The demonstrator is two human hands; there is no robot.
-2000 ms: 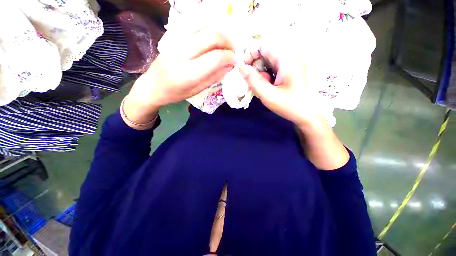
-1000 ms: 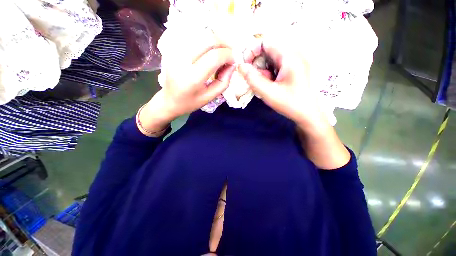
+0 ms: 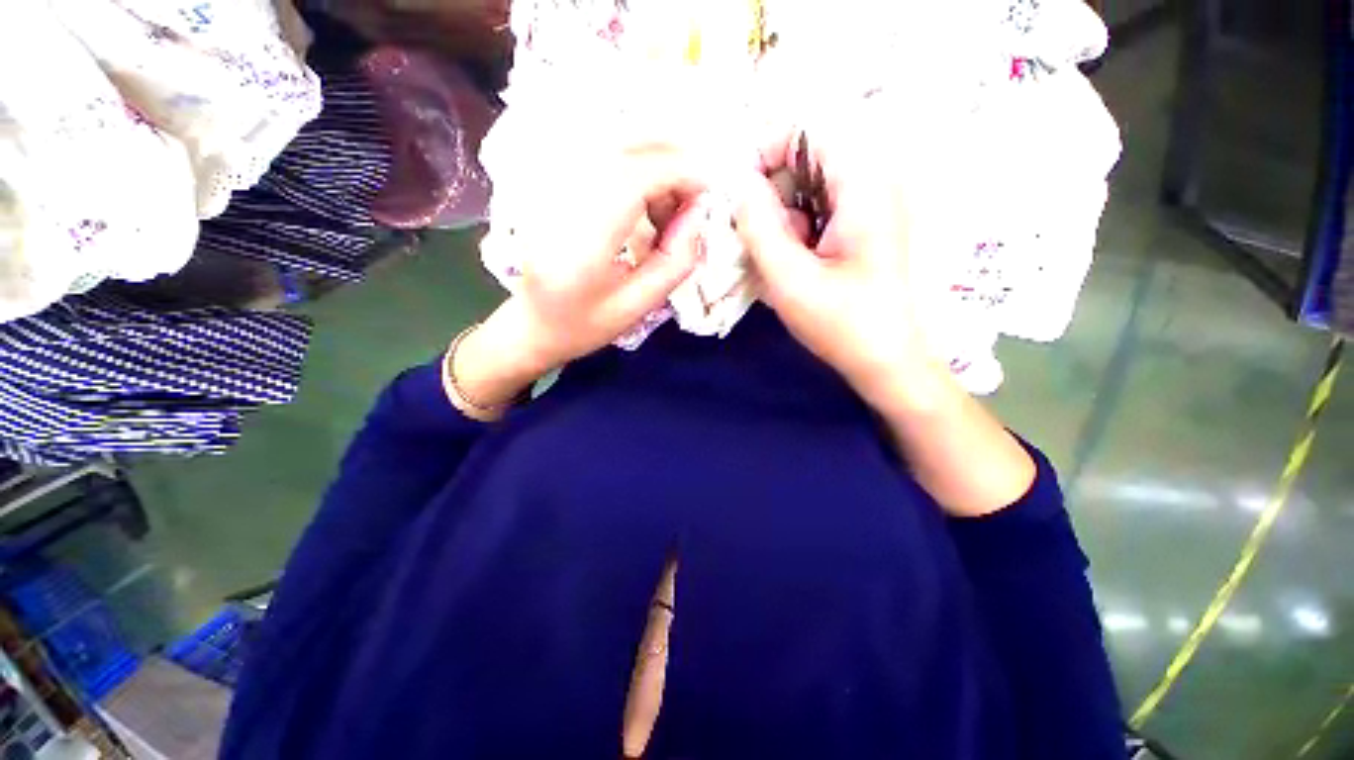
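A white floral garment [image 3: 1025, 193] with a scalloped edge lies over my lap, overexposed in the middle. My left hand [image 3: 609, 282] pinches a bit of the cloth between thumb and fingertips. My right hand [image 3: 832, 267] faces it, with thumb and forefinger on the same bunched cloth. A small dark tool, perhaps thread snips [image 3: 808, 186], is tucked in my right palm. Any needle or thread between the fingertips is too fine to see.
More white floral cloth [image 3: 89, 164] is piled at the upper left, over striped dark cloth [image 3: 164, 379] and beside a pinkish clear bag [image 3: 431, 141]. Blue crates [image 3: 67, 616] stand lower left. A dark metal frame [image 3: 1240, 253] stands at right, near a yellow floor line [image 3: 1255, 542].
My left hand and wrist have shifted right and slightly down, the fingers still near the cloth. My right hand has stayed nearly in place, and the dark tool in it shows more clearly.
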